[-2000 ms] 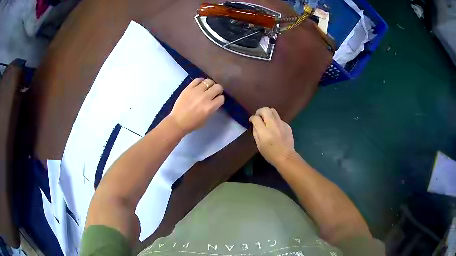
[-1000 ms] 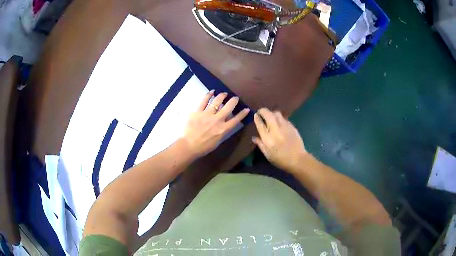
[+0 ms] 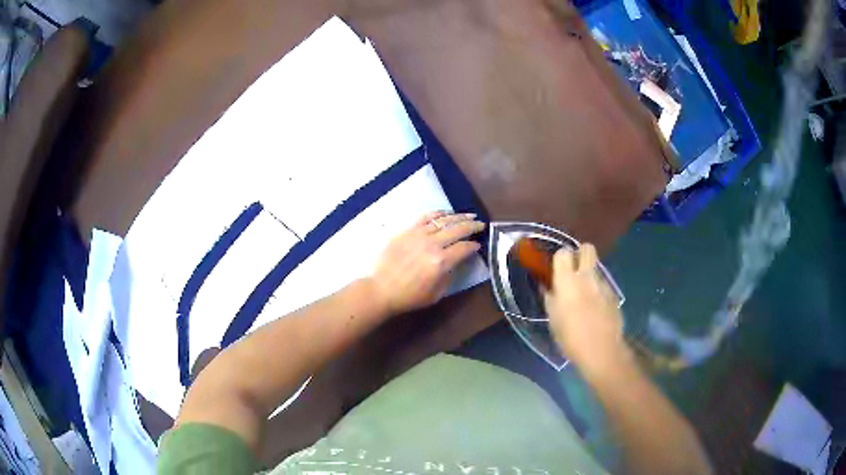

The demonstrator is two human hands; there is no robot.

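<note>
The garment panel (image 3: 315,121) lies with its white backing up on the brown pressing table. A long navy seam strip (image 3: 320,227) and a shorter curved navy strip (image 3: 213,260) show on it. A navy band (image 3: 450,176) runs along its right end. My left hand (image 3: 431,260) lies flat on the panel, fingertips on the navy band. My right hand (image 3: 584,306) grips the orange-brown handle of the steam iron (image 3: 533,288), whose tip is close beside the band's lower end and my left fingertips. My right hand is slightly blurred.
The brown table (image 3: 547,139) has its edge beyond the iron. A blue crate (image 3: 686,199) with scraps stands past the table's far right. A rag-wrapped hose (image 3: 765,223) hangs in a curve at the right. White and navy pieces (image 3: 102,343) lie at the left.
My right hand has left the panel's edge and taken hold of the iron, which has moved from the far side of the table to the band's near end. My left hand stays on the panel.
</note>
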